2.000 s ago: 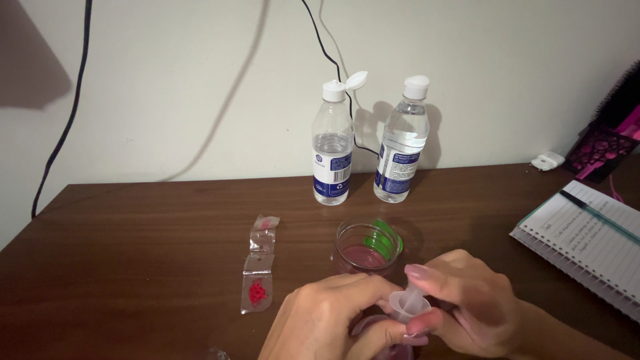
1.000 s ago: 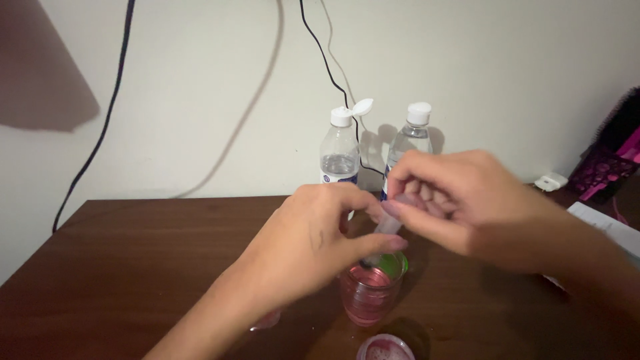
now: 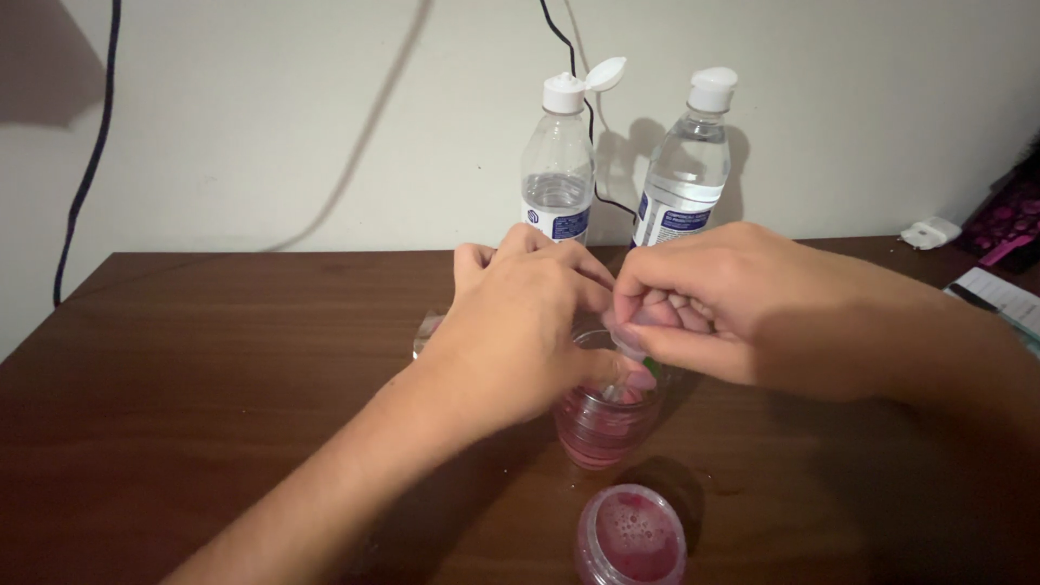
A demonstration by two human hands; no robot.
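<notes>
My left hand (image 3: 528,325) and my right hand (image 3: 715,309) meet over a clear glass (image 3: 608,426) of pink liquid. Between their fingertips is a small translucent plastic cup (image 3: 630,345), tilted and partly hidden; the right thumb and fingers pinch it, and the left fingers touch it. The left thumb lies at the rim of the glass. Something green shows behind the rim. Nearer to me stands a small open jar (image 3: 638,532) of bubbly pink liquid.
Behind the hands stand two clear plastic bottles, one with its flip cap up (image 3: 559,175), the other capped (image 3: 691,171). A plastic packet (image 3: 426,331) lies behind my left wrist. At right are a white plug adapter (image 3: 930,233) and a notebook (image 3: 1003,296).
Both hands have moved from over the near jar to over the glass, with the small plastic cup. The near jar has come into plain sight.
</notes>
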